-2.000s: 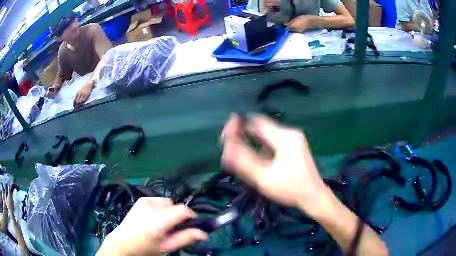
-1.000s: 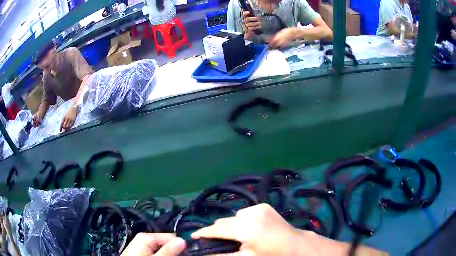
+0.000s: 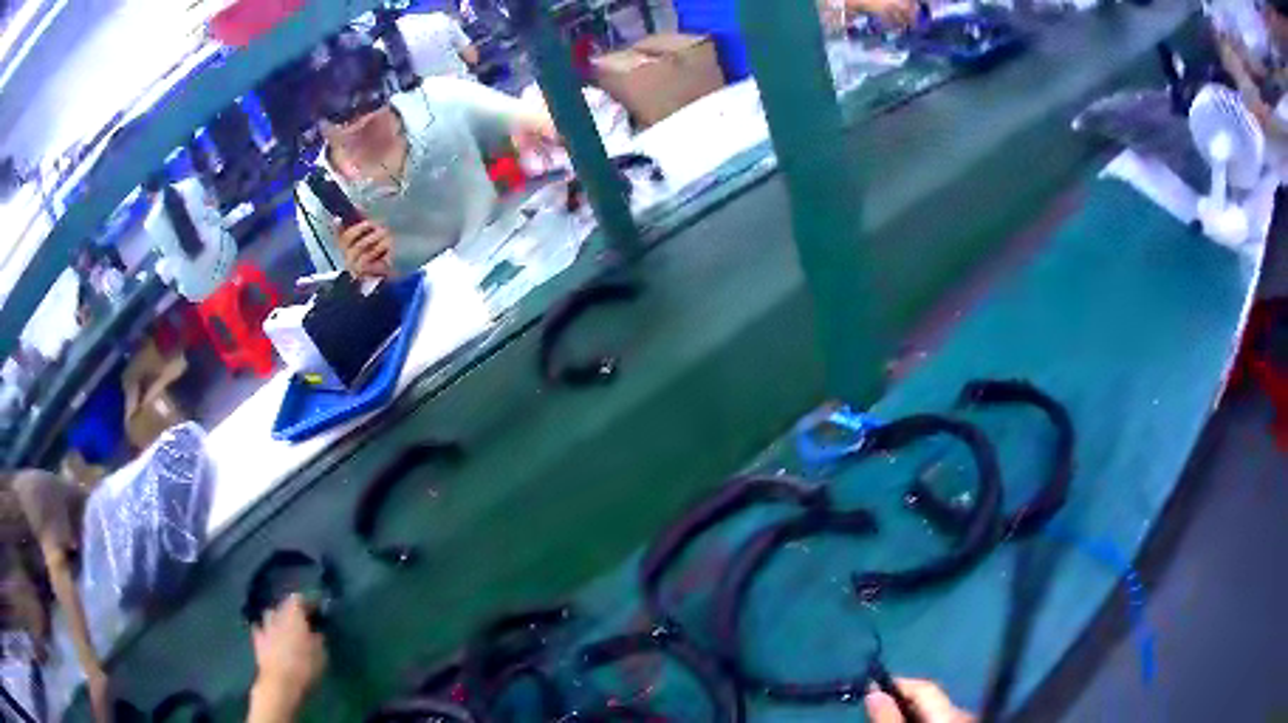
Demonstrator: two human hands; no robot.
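My left hand (image 3: 288, 653) is at the lower left over the green belt, small and blurred. Its fingers are at the lower side of a black headband (image 3: 283, 562) and appear to hold it; the fingertips are partly hidden. My right hand (image 3: 921, 701) is cut off by the bottom edge. It holds a slim black tool (image 3: 879, 678) with a thin tip, beside the end of a black headband (image 3: 732, 593) on the near bench. Two more headbands lie on the belt, one at centre (image 3: 554, 336) and one further left (image 3: 370, 502).
Headbands are piled along the bottom (image 3: 495, 664), and more lie at right (image 3: 989, 480) near a blue loop (image 3: 836, 435). Green posts (image 3: 805, 184) rise beyond the bench. A person (image 3: 424, 170) sits opposite by a blue tray (image 3: 332, 410). A white fan (image 3: 1226, 156) stands at upper right.
The view has swung right and tilted. My hands, earlier together over the pile, are now far apart: left over the belt with a headband, right at the bottom with the slim tool.
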